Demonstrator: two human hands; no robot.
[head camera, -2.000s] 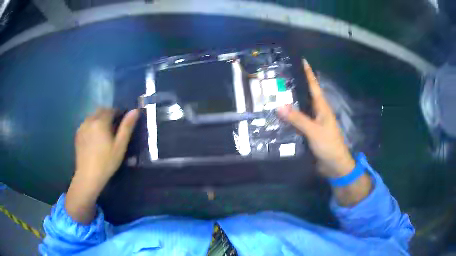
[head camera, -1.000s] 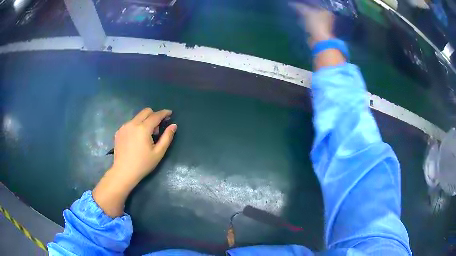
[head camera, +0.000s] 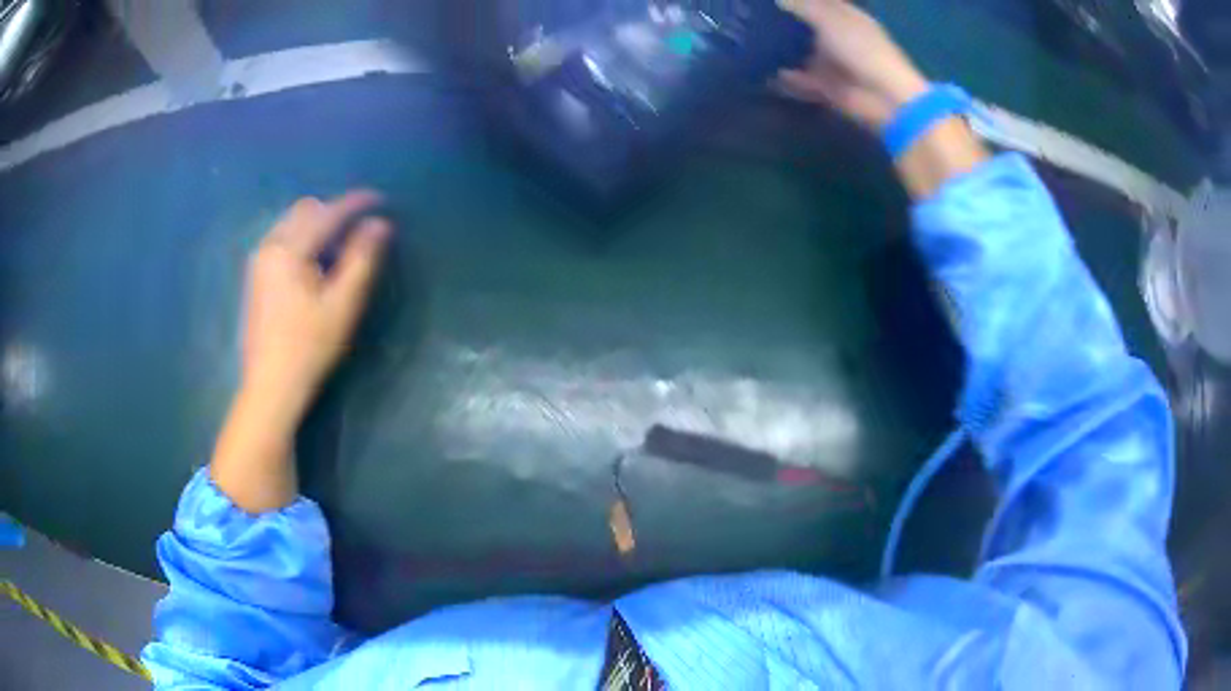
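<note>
A dark opened device body (head camera: 614, 101), blurred, is at the top centre, tilted with one corner towards me and cut off by the top edge. Silver patches and a small green square show on it. My right hand (head camera: 851, 61) grips its right end. My left hand (head camera: 304, 284) is over the mat at the left, fingers curled with thumb and forefinger near each other, blurred. Whether something thin and dark is in it cannot be told.
A dark rod tool with a red tip (head camera: 716, 452) lies on the green mat (head camera: 567, 311), beside a small orange-brown tag (head camera: 621, 527). A white line (head camera: 297, 68) crosses the mat behind. A pale round object (head camera: 1195, 270) stands at the right edge. A blue cord hangs by my right sleeve.
One second ago my right hand was reaching past the white line; now it is back nearer, holding the device body, which has come over the line. My left hand has moved slightly left and away from me.
</note>
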